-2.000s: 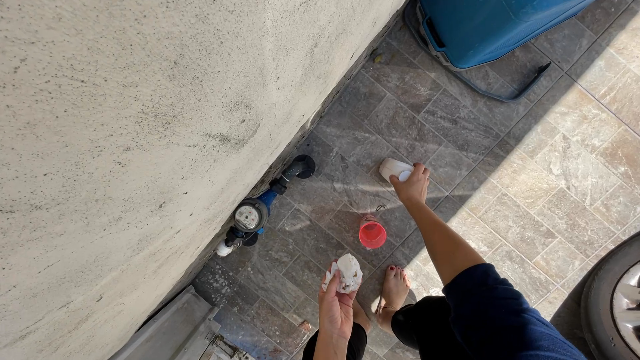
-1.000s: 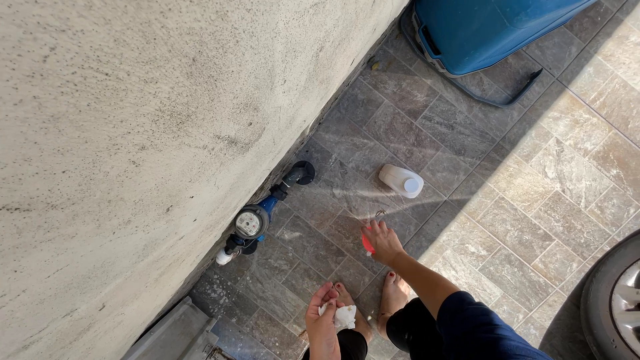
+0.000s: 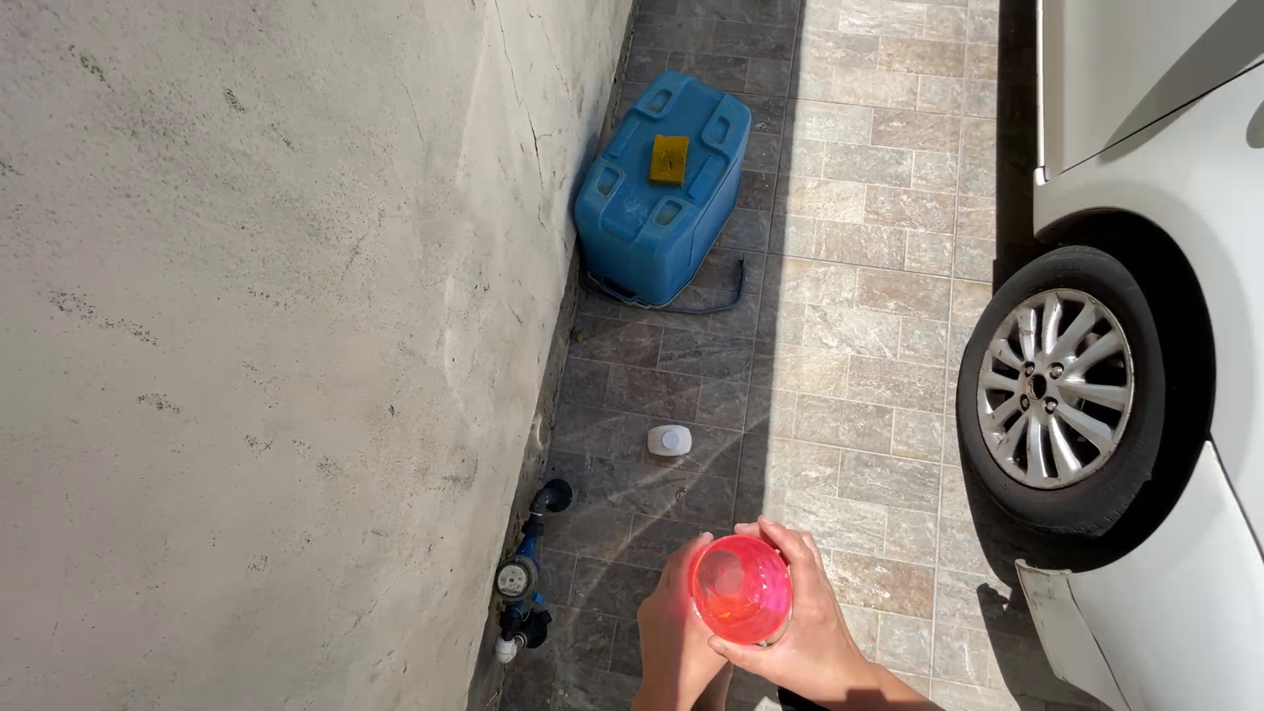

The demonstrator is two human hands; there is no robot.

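Observation:
A red translucent plastic cup (image 3: 741, 591) is held upright between my hands near the bottom of the view, its open top towards me. My right hand (image 3: 805, 617) grips the cup's right side, fingers along the rim and thumb below. My left hand (image 3: 673, 617) is at the cup's left side; whether it also holds the white crumpled thing seen before is hidden. A white plastic bottle (image 3: 670, 440) with a white cap stands on the tiled floor, above the cup in the view.
An upturned blue plastic bin (image 3: 657, 222) with a yellow sponge (image 3: 670, 160) on it stands by the rough plastered wall (image 3: 296, 346). A water meter (image 3: 515, 578) with pipes runs along the wall's foot. A white car's wheel (image 3: 1057, 390) is at the right.
The red cup has come up off the floor, and both hands are now at it. My right hand let go of the white bottle earlier. The view has shifted widely, showing more of the car.

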